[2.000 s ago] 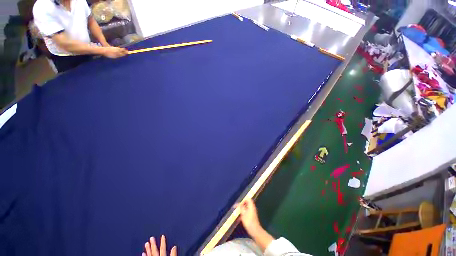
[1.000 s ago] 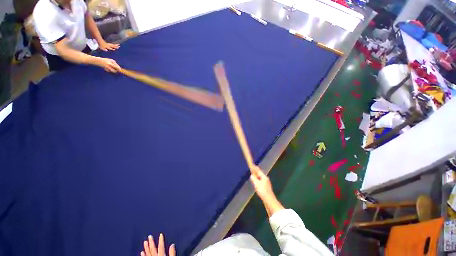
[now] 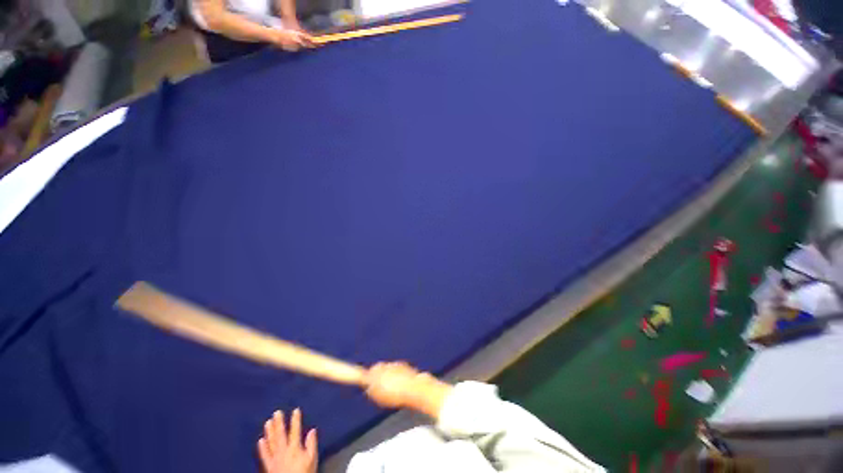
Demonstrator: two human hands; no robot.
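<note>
The navy fabric [image 3: 416,185] covers most of the table, smooth in the middle and wrinkled at the left. My right hand [image 3: 397,383] is closed around the near end of a wooden smoothing stick [image 3: 240,342]. The stick points left across the fabric, slightly blurred. My left hand [image 3: 287,445] is at the bottom edge of the picture, fingers spread on the navy fabric, holding nothing. White fabric [image 3: 60,162] shows at the far left, and a pale patch lies at the bottom left.
Across the table, a person's hands [image 3: 294,39] hold another wooden stick [image 3: 388,30]. Short orange and white bars [image 3: 739,115] lie along the fabric's far end. The table's metal rim [image 3: 518,346] borders a green floor [image 3: 592,369] with red and white scraps.
My right hand and stick have swung from the table's near edge over the fabric to the left. My left hand stays low. The other person's stick has swung back to their side. The view has shifted left.
</note>
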